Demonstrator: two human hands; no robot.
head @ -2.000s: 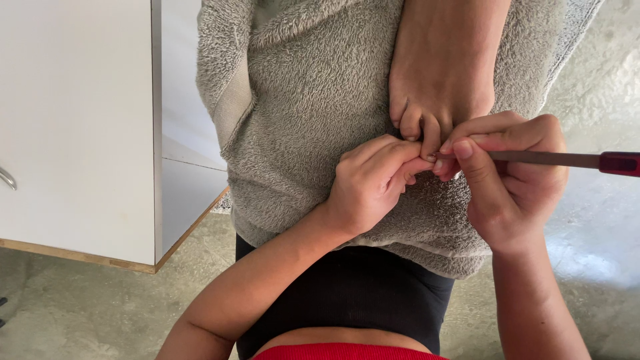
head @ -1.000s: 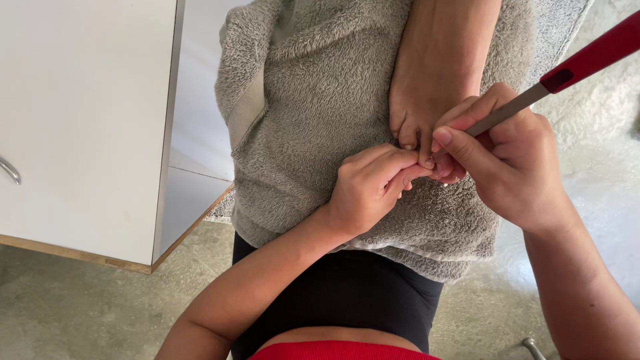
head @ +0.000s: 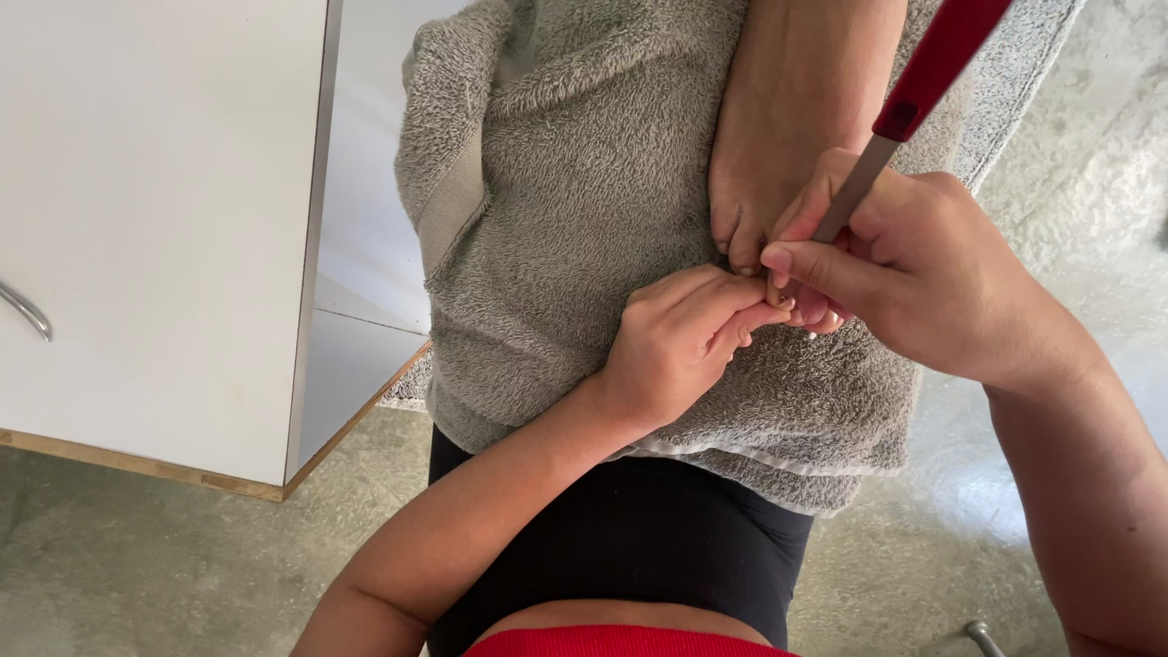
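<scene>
My right hand (head: 922, 265) grips the thin metal blade of a nail file with a red handle (head: 940, 68); the handle points up and away over the foot's edge. Another person's bare foot (head: 794, 109) rests on a grey terry towel (head: 566, 210) across my lap. My left hand (head: 680, 338) pinches one of the toes between thumb and fingers, and the fingertips of both hands meet there. The file's tip lies at that toe, partly hidden by my right fingers.
A white cabinet (head: 164, 228) with a raw wooden lower edge and a curved metal handle (head: 26, 310) stands at the left. A metal piece (head: 984, 637) shows near the bottom right, above the grey floor (head: 912, 584).
The file has swung from nearly level, pointing right, to steeply upward, its handle now toward the top. My right hand has turned with it. My left hand keeps its hold at the toes.
</scene>
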